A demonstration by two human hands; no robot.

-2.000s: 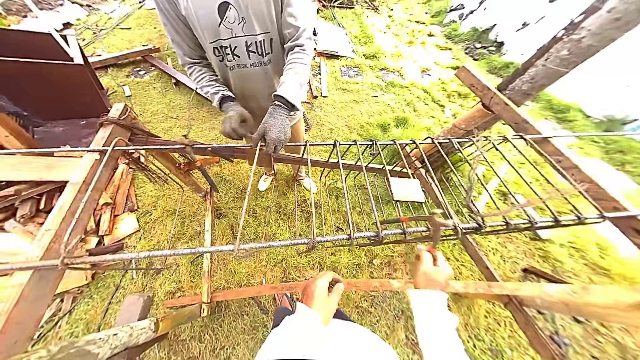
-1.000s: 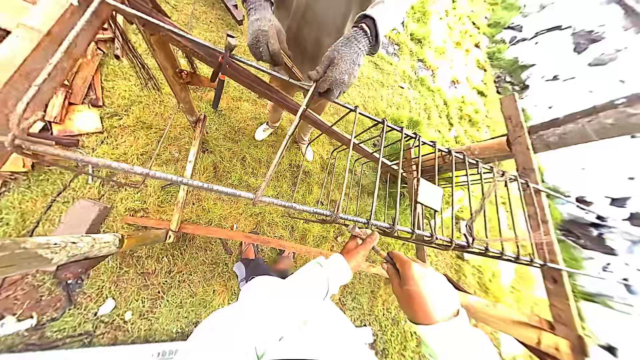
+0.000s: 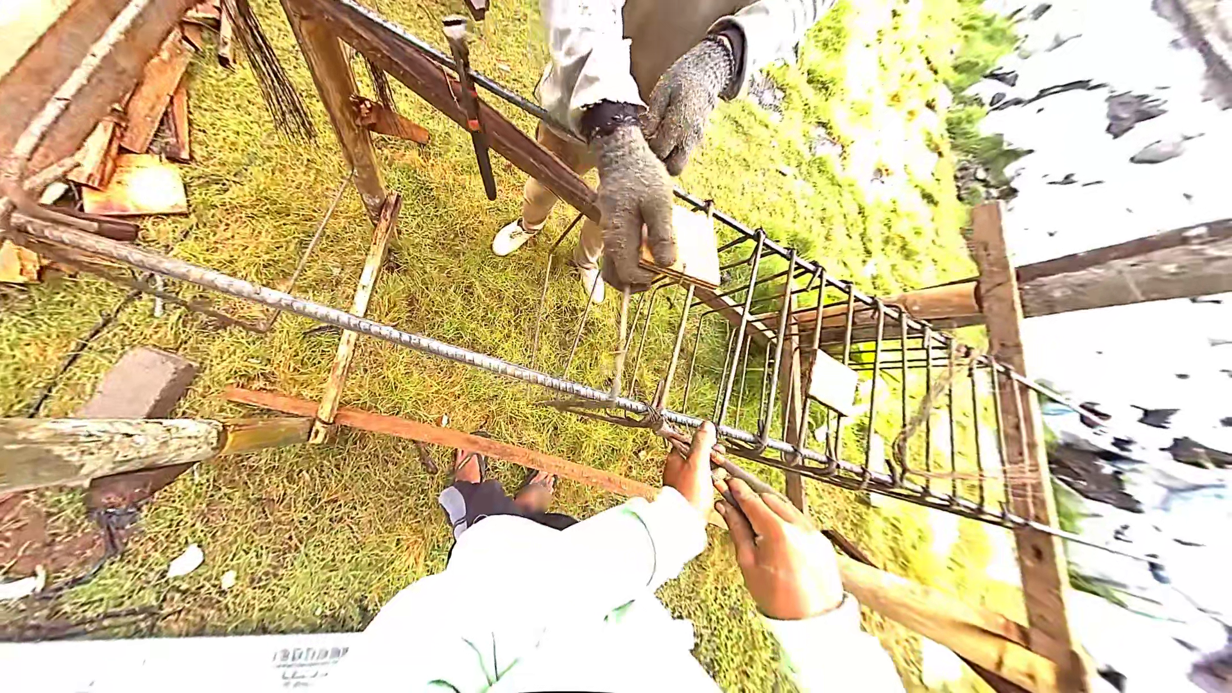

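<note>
A ribbed steel rebar (image 3: pixel 385 332) runs slantwise across the view, and square steel stirrups (image 3: pixel 746 337) hang along its right part, forming a cage. My left hand (image 3: pixel 691 472) is at the near bar, its fingers pinching thin tie wire (image 3: pixel 659 423) beside a stirrup. Just right of it, my right hand (image 3: pixel 784 549) is closed around a slim tool whose tip points at the same joint; its kind cannot be told. Across the cage, a co-worker's gloved hand (image 3: pixel 630 207) holds a small wooden block (image 3: pixel 695 245) at the far bar and touches a stirrup.
A claw hammer (image 3: pixel 470 106) hangs on the far wooden rail (image 3: pixel 423 72). Wooden posts (image 3: pixel 1030 452) and a lower plank (image 3: pixel 462 438) stand around the cage. Scrap wood (image 3: pixel 144 183) lies on the grass at upper left, a brick-like block (image 3: pixel 140 385) at left. Pale rocky ground lies at right.
The co-worker's gloved hands have moved right along the far bar, one now at the wooden block. My hands have come together at the near bar. The view has turned.
</note>
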